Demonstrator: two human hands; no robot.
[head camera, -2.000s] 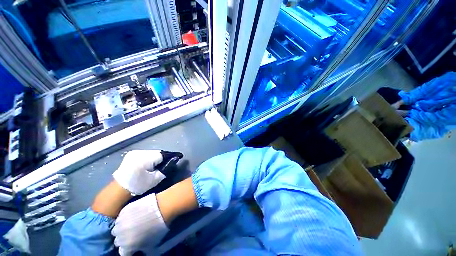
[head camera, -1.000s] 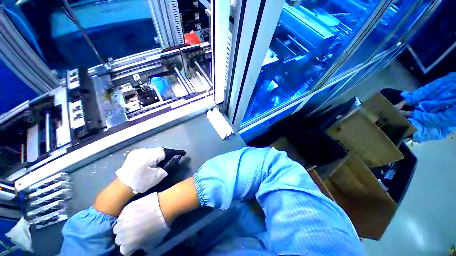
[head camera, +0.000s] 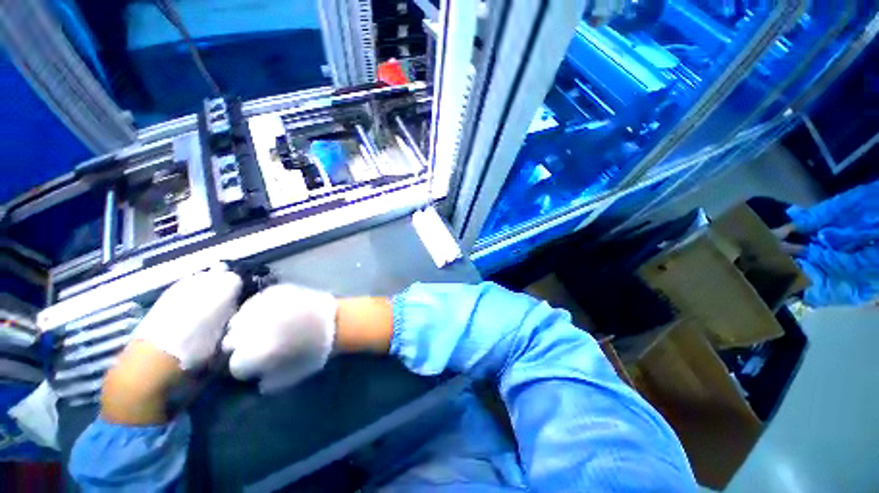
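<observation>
My left hand (head camera: 188, 313), in a white glove, is over the bench (head camera: 371, 265) near the pale front rail, with its fingers closed around a black part (head camera: 254, 277) that shows just beyond the fingertips. My right hand (head camera: 281, 337), also white-gloved, is curled right beside it, blurred; whether it holds anything is hidden. Silvery parts (head camera: 94, 353) lie in a row at the left end of the bench, partly behind my left hand and wrist.
The machine fixture (head camera: 231, 173) is behind the pale rail (head camera: 328, 223). A white block (head camera: 437, 238) lies by the frame post. A crumpled white cloth (head camera: 37, 412) is at the left corner. Open cardboard boxes (head camera: 713, 279) and a person's blue sleeve (head camera: 848, 241) are at the right.
My left hand has moved left with the black part. My right hand has come up from below to beside it. The machine's dark carriage has shifted right, and the view has shifted slightly.
</observation>
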